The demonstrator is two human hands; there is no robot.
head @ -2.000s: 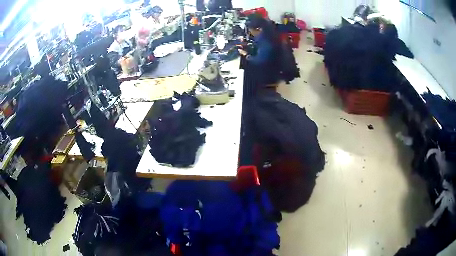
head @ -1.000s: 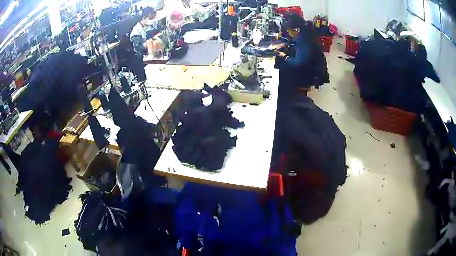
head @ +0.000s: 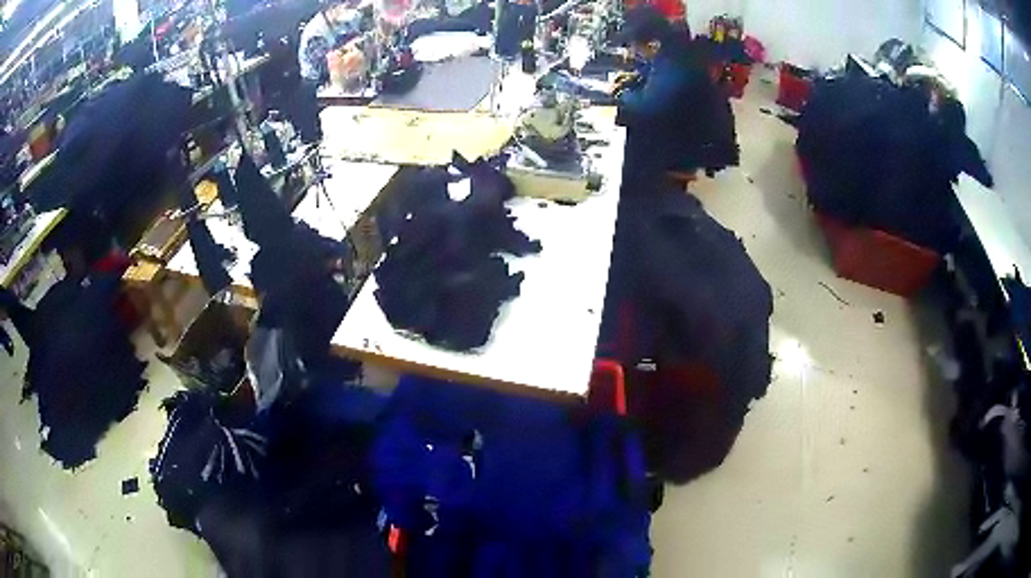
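Neither of my hands is in the picture. Nearest in front of me is a heap of bright blue cloth (head: 520, 485) at the bottom centre, with dark cloth (head: 288, 497) against its left side. Behind it stands a white table (head: 560, 294) with a wooden edge. A pile of dark garment pieces (head: 447, 260) lies on the table. A pale sewing machine (head: 552, 141) stands at the table's far part. A large dark cloth heap (head: 695, 327) is to the right of the table, beside a red basket edge (head: 609, 386).
A person (head: 667, 96) in dark clothes sits at the table's far right. A red basket (head: 880, 255) piled with dark cloth stands across the tiled aisle (head: 803, 452). Dark cloth lines the right wall. An open carton (head: 209, 339) and another dark heap (head: 81, 361) are at the left.
Over the two seconds the view has turned left and tilted a little, so the table and heaps sit further right. The seated person's arms have moved slightly. No hand of mine has appeared.
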